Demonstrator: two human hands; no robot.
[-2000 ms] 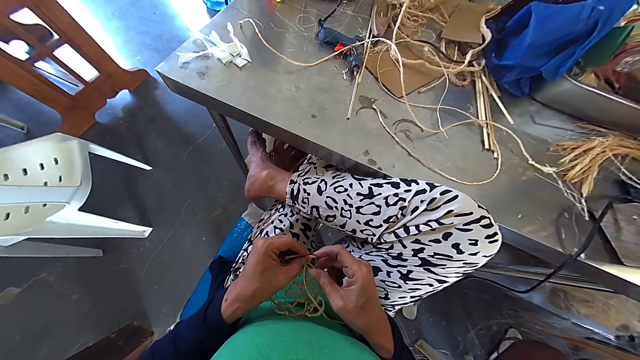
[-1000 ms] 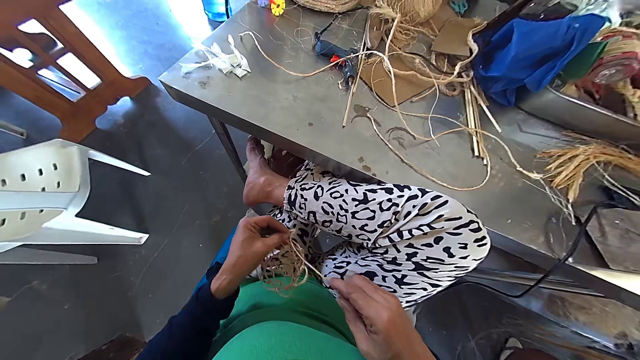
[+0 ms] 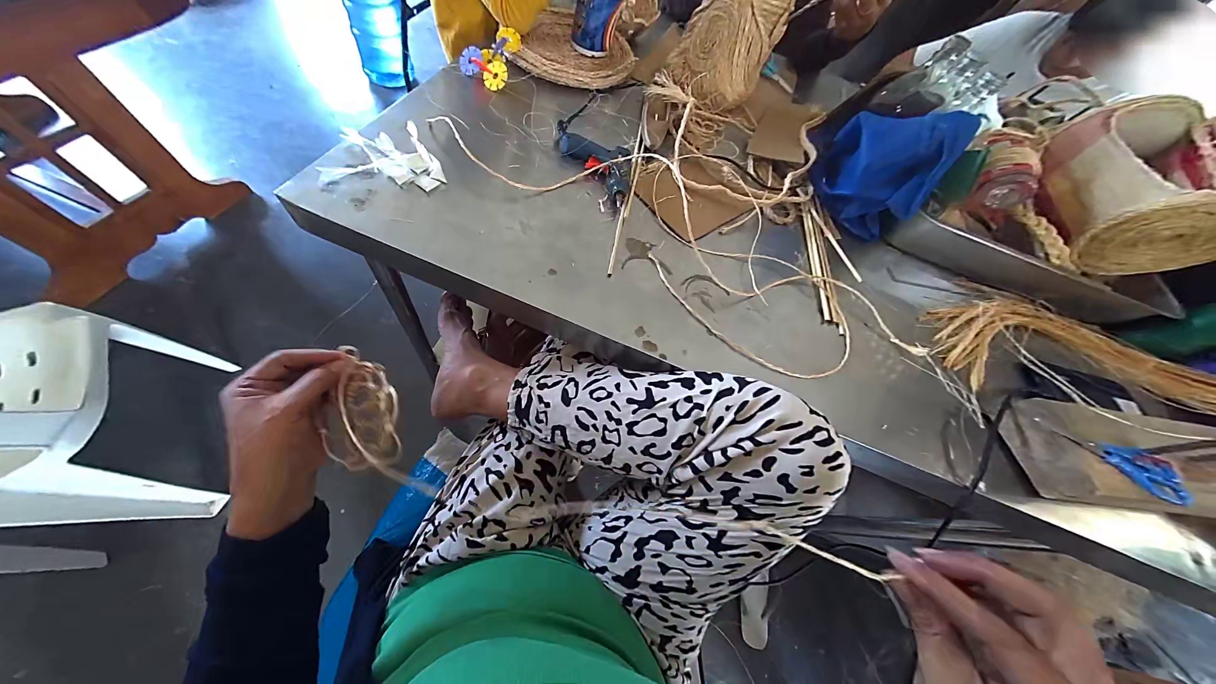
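Note:
My left hand (image 3: 280, 427), raised left of my lap, pinches a small looped piece of natural-fibre twine work (image 3: 363, 413). From it a strand of twine (image 3: 817, 551) runs across my patterned trousers to my right hand (image 3: 988, 617) at the lower right, where thumb and fingers pinch it. The middle of the strand is blurred. On the metal table (image 3: 494, 256), a long loose length of cord (image 3: 712, 334) curls toward a bundle of pale fibre (image 3: 1073, 347). Thin sticks (image 3: 819, 261) and a dark glue gun (image 3: 594, 152) lie behind it.
Scissors with blue handles (image 3: 1145, 472) rest on a board at the right. White scraps (image 3: 394, 161), cardboard (image 3: 698, 195), a coiled fibre mat (image 3: 570, 57) and a blue cloth (image 3: 888, 171) are on the table. A white plastic chair (image 3: 57, 408) stands at the left.
My hands, close together over my lap two seconds ago, have moved far apart. The left went left with the looped piece, the right went right, and the strand now stretches between them.

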